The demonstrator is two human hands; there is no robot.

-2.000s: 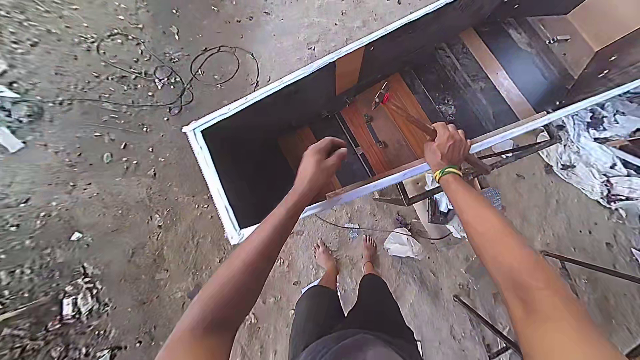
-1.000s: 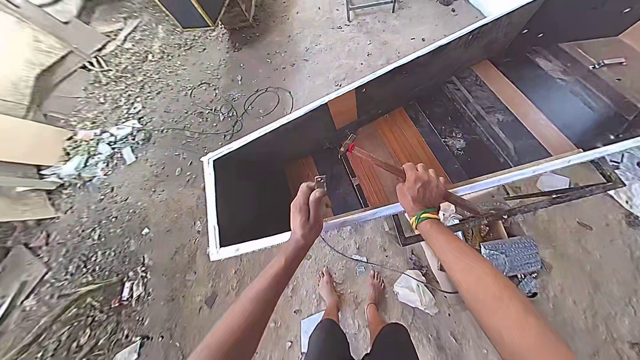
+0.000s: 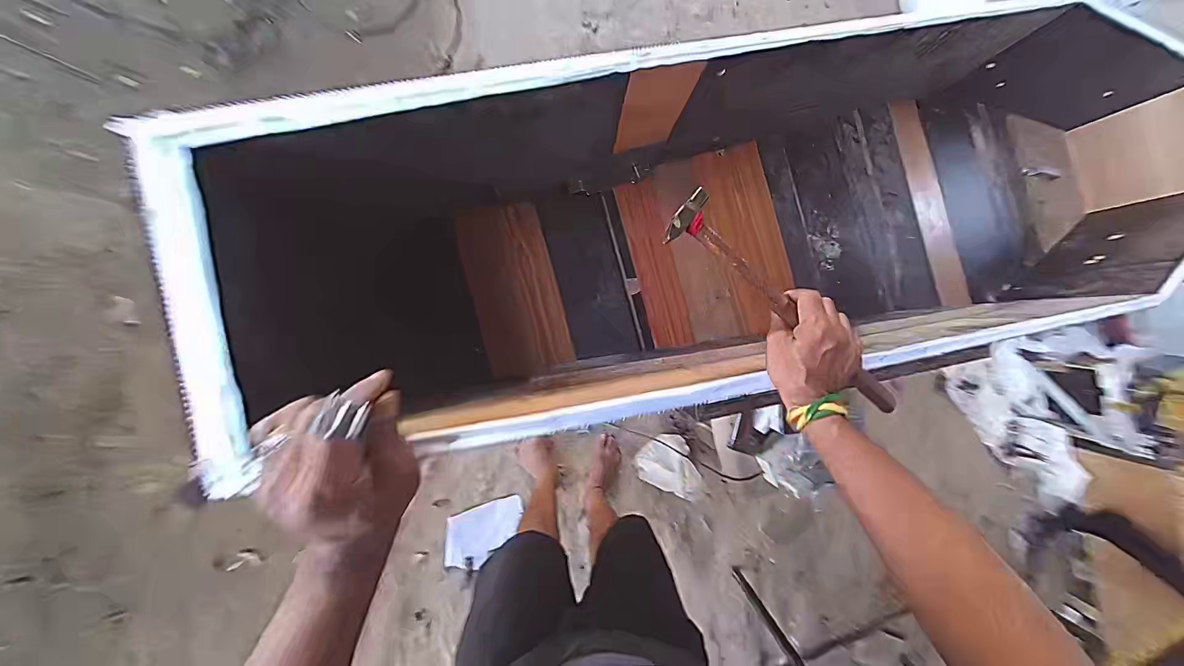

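My right hand [image 3: 814,347] is closed around the wooden handle of a hammer [image 3: 686,217], whose metal head hangs over the inside of a long box [image 3: 398,91] with whitish edges. A red wrapping shows just below the head. At the box's near left corner is my left hand [image 3: 338,462], blurred, with a grey metallic object [image 3: 340,416] between its fingers; what exactly it is cannot be told. Brown wooden boards [image 3: 731,240] and dark panels line the box's inside.
Whitish plastic sheeting [image 3: 1045,416] and other litter lie on the ground at right. A white sheet [image 3: 483,530] lies near my feet. A dark bar [image 3: 768,615] is on the ground in front. A small metal piece [image 3: 1042,173] sits in the box's right end.
My left hand has moved left along the box's near side to its left corner. The right hand still holds the hammer. The view has come closer to the box.
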